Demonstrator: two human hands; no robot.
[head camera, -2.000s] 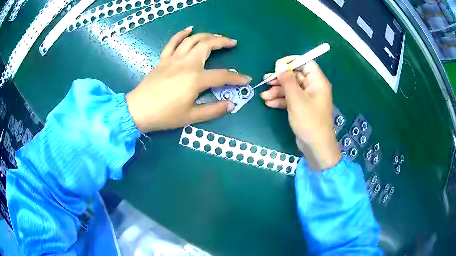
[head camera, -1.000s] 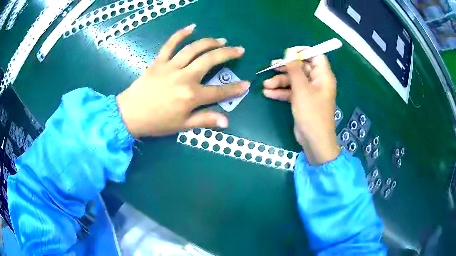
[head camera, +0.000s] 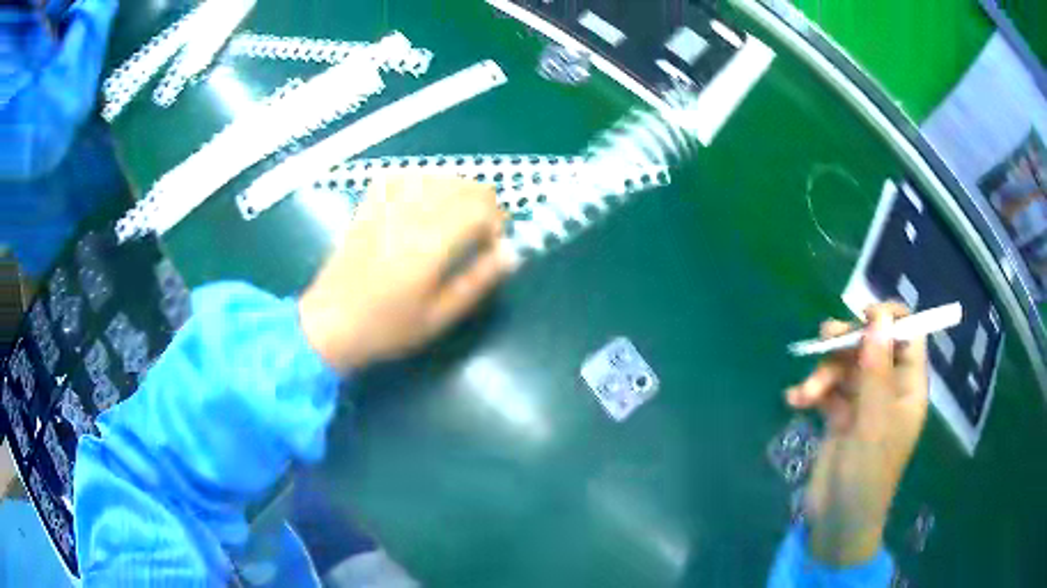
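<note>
A rounded grey-silver camera lens cover (head camera: 620, 379) lies flat on the dark-green bench, touched by neither hand. My left hand (head camera: 408, 276) is blurred, with its fingers closed on the near end of a white perforated strip (head camera: 574, 216). That strip slants up to the right and is smeared by motion. It overlaps another perforated strip lying behind the hand. My right hand (head camera: 867, 431) holds pale tweezers (head camera: 878, 331) like a pen, away from the cover, with the tip pointing left.
Several white strips (head camera: 379, 132) are piled at the upper left. A parts tray (head camera: 98, 345) with lens covers is at the left. Loose covers (head camera: 792, 450) lie beside my right hand. Black panels (head camera: 907, 276) on white sheets are near the metal rim. Another person's blue sleeve (head camera: 52, 103) shows top left.
My left hand has let go of the lens cover and taken hold of the perforated strip that lay below it. My right hand has moved right and down, still with the tweezers. The view has shifted.
</note>
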